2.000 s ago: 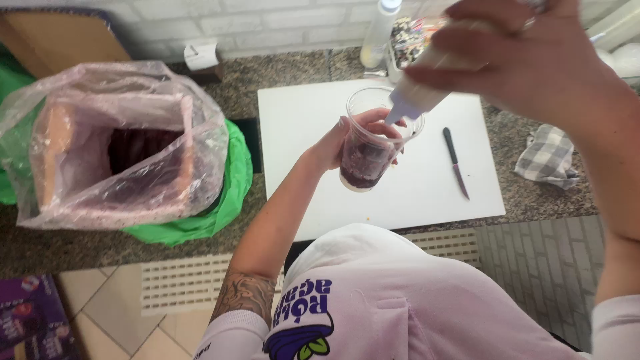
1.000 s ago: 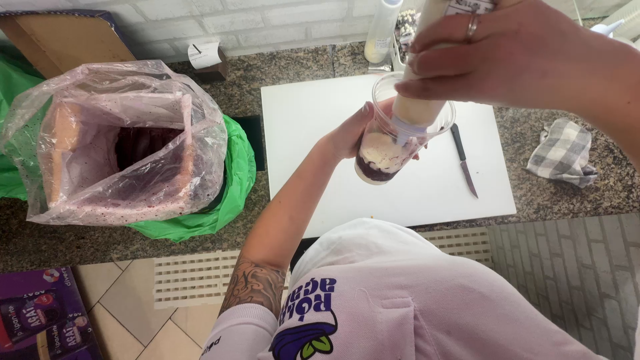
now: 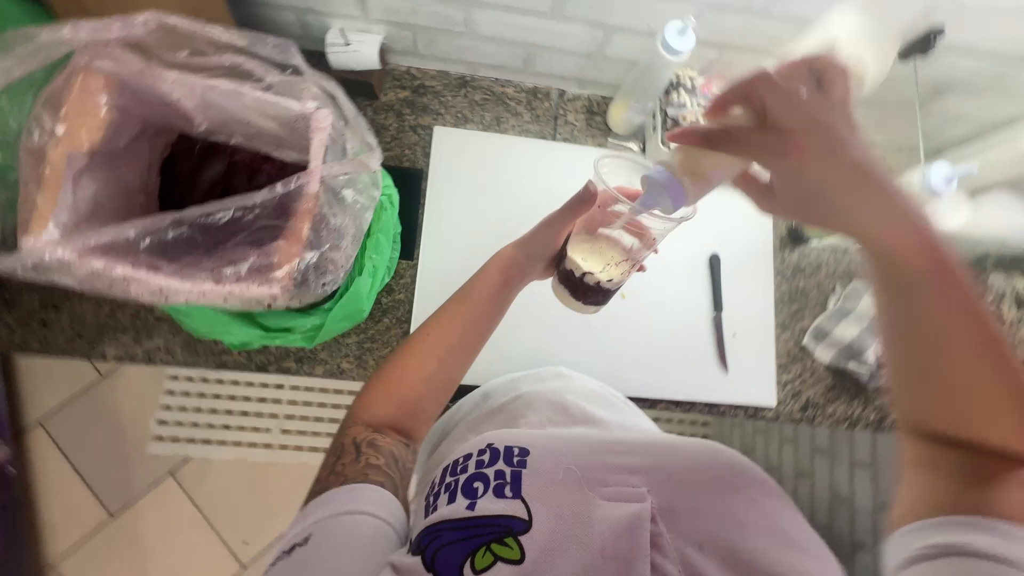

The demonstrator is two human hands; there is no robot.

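My left hand (image 3: 572, 232) is wrapped around a clear plastic cup (image 3: 600, 240), tilted above the white cutting board (image 3: 496, 208). Dark purple and cream-coloured layers fill the cup's lower part. My right hand (image 3: 792, 136) grips a squeeze bottle (image 3: 704, 172) with pale contents; it is tilted down, its lilac nozzle at the cup's mouth. A thin pale stream seems to run from the nozzle into the cup. On the board's right side lies a knife with a black handle (image 3: 716, 284).
A lined tub with a clear plastic bag (image 3: 320, 152) and green bag (image 3: 376, 256) stands at left. Behind the board are another squeeze bottle (image 3: 648, 76) and a container of toppings (image 3: 684, 96). A checked cloth (image 3: 848, 332) lies right on the granite counter (image 3: 512, 96).
A cream layer now lies over the dark one in the cup; two seconds ago no such thick layer showed. My right hand has swung the bottle from nearly upright to a slant.
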